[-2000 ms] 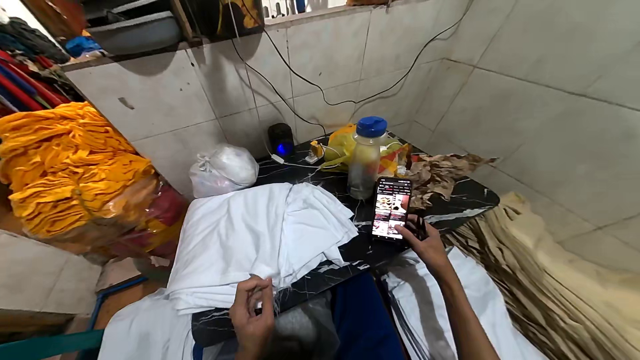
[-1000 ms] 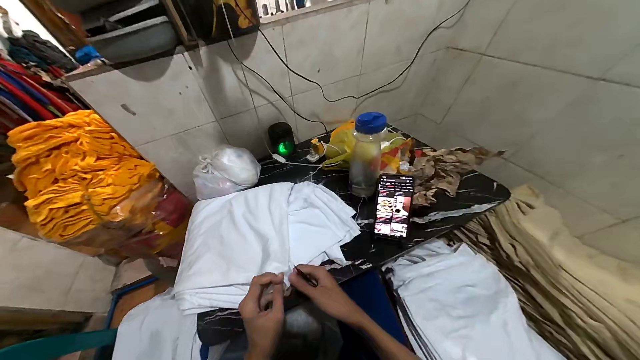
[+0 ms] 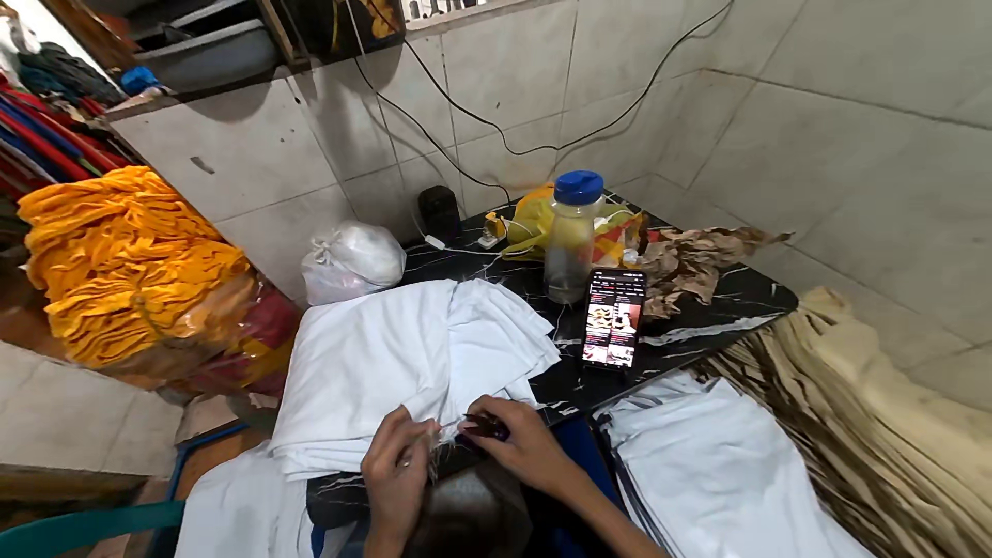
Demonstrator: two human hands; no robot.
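My right hand (image 3: 515, 442) grips a small dark tool (image 3: 487, 428), perhaps thread snips, at the near edge of the black marbled table (image 3: 697, 310). Facing it, my left hand (image 3: 399, 461) pinches something small and pale, perhaps thread or a cloth edge; the fingers hide most of it. Both hands touch or hover at the near edge of a folded stack of white fabric (image 3: 372, 349). A lit smartphone (image 3: 612, 319) stands upright beyond my right hand, in front of a clear bottle with a blue lid (image 3: 572, 240).
A tied white plastic bag (image 3: 355, 260), a small black device (image 3: 439, 213) and crumpled brown paper (image 3: 690, 263) lie toward the wall. Orange cloth bundles (image 3: 132, 271) are at left. More white fabric (image 3: 721, 473) and beige cloth (image 3: 891, 403) lie at right; a green chair arm (image 3: 93, 527) is lower left.
Two seconds ago my right hand touched the phone; it has since come back beside my left hand, with the dark tool in it. The small device's light, blue then green, is no longer visible.
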